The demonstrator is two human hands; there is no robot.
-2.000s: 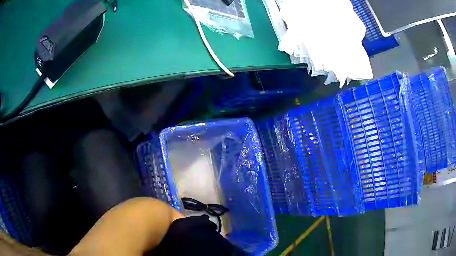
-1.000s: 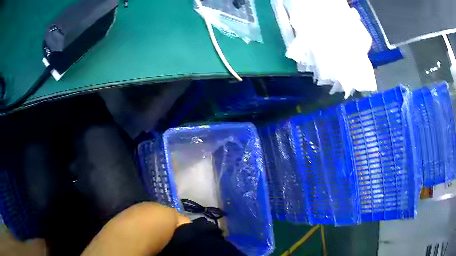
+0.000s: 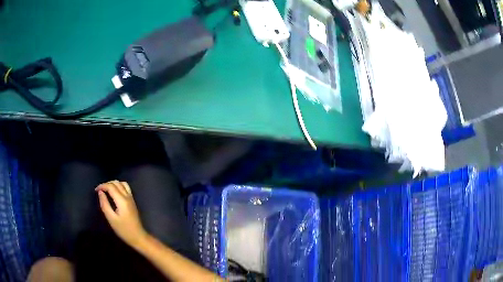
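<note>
My right hand [image 3: 120,212] is over my dark-clothed lap, fingers loosely curled and a gap by the thumb; I see nothing in it. A rounded bit of bare skin shows at the bottom left edge, probably my left arm; my left hand is not visible. A black power adapter [image 3: 171,52] lies on the green bench [image 3: 231,99], a white label at its near end. Its thick black cable [image 3: 83,113] runs left to a loop with a yellow tie. A film-lined blue crate [image 3: 317,237] beside my lap holds a pale layer and a black cable [image 3: 242,271], cut off below.
A white power strip [image 3: 266,22] has its cord hanging over the bench edge. Beside it lies a bagged grey tray [image 3: 314,47] with a green tag. Ragged white sheets [image 3: 405,93] overhang the bench end. Film-covered blue crates [image 3: 441,226] stand in a row at right.
My right hand has come into view over my lap; before, a bare arm and black sleeve were near the crate. The view has shifted, showing more of the bench.
</note>
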